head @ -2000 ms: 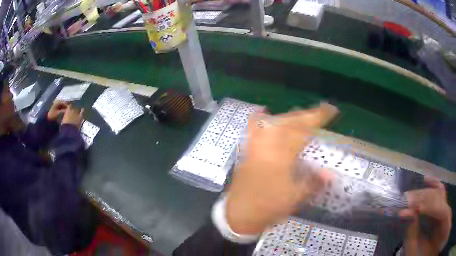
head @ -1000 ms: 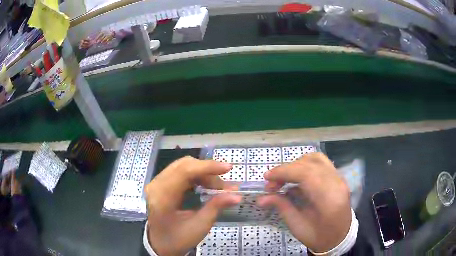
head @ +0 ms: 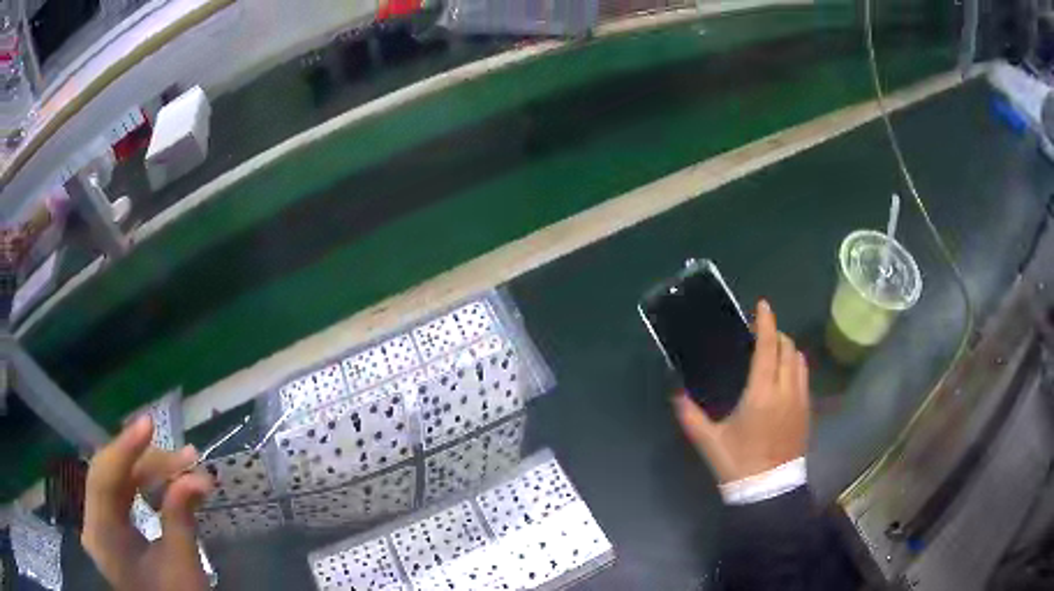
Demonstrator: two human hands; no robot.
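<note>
My left hand, cut off by the bottom edge, pinches the left end of a dotted white panel. The panel is tilted and raised in front of a panel stack in clear plastic, hiding part of it. Another dotted stack lies nearer to me, cut off by the bottom edge. My right hand grips a black smartphone, thumb at its lower left side and fingers at its right side. The screen is dark. I cannot tell whether the phone still touches the bench.
A clear drink cup with yellow-green contents and a straw stands right of the phone. A thin cable runs down at the right. A metal post is at the left. The green belt runs behind; a white box lies beyond.
The view has swung right. My right hand has let go of the panel and taken hold of the smartphone. My left hand alone has the panel, now with its dotted face showing.
</note>
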